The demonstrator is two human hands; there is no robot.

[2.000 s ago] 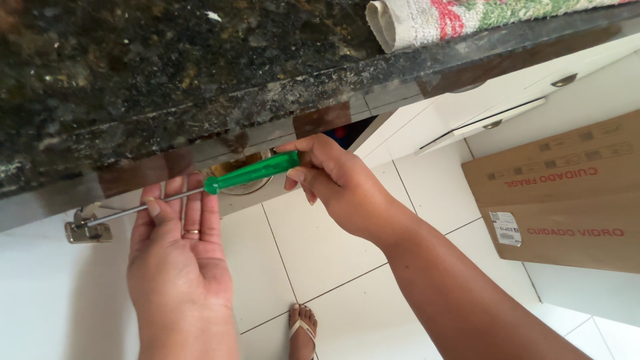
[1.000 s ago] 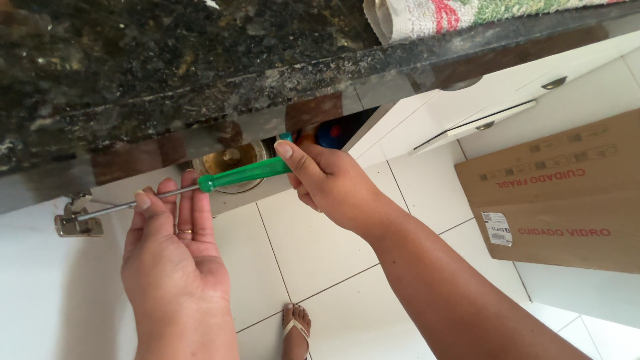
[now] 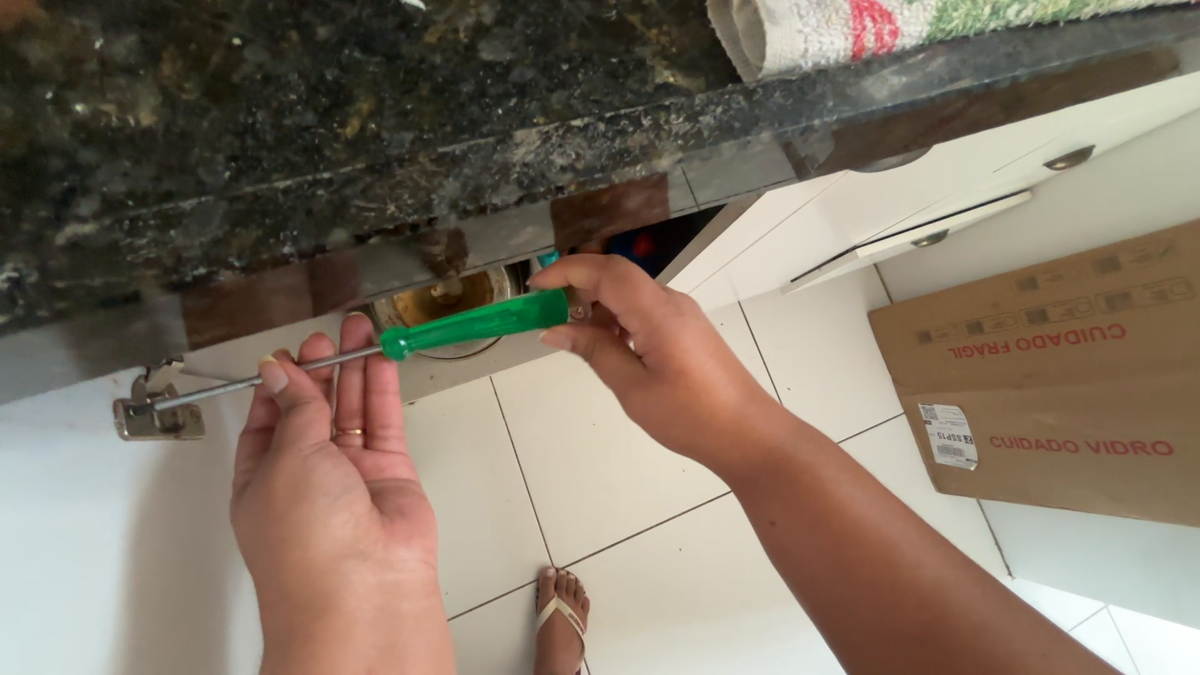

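Note:
A screwdriver with a green plastic handle (image 3: 478,323) lies slanted below the counter edge, its steel shaft running left to a metal cabinet hinge (image 3: 159,414) on a white door panel. My left hand (image 3: 333,478), palm up with a ring on one finger, pinches the shaft between thumb and fingers. At the handle's butt end, my right hand (image 3: 647,347) has its thumb and forefinger spread around the end; whether they touch it is hard to tell. The tip meets the hinge at a screw spot too small to make out.
Above the hands runs a dark granite countertop (image 3: 375,112) with a patterned towel (image 3: 844,33) on it. A round glass or metal vessel (image 3: 450,309) shows inside the cabinet. White drawers (image 3: 900,234) and a large cardboard box (image 3: 1050,375) stand at right; a sandaled foot (image 3: 561,614) is below.
My right hand has loosened its closed grip on the handle, and its thumb and forefinger are now spread at the butt end. My left hand still supports the shaft at the hinge.

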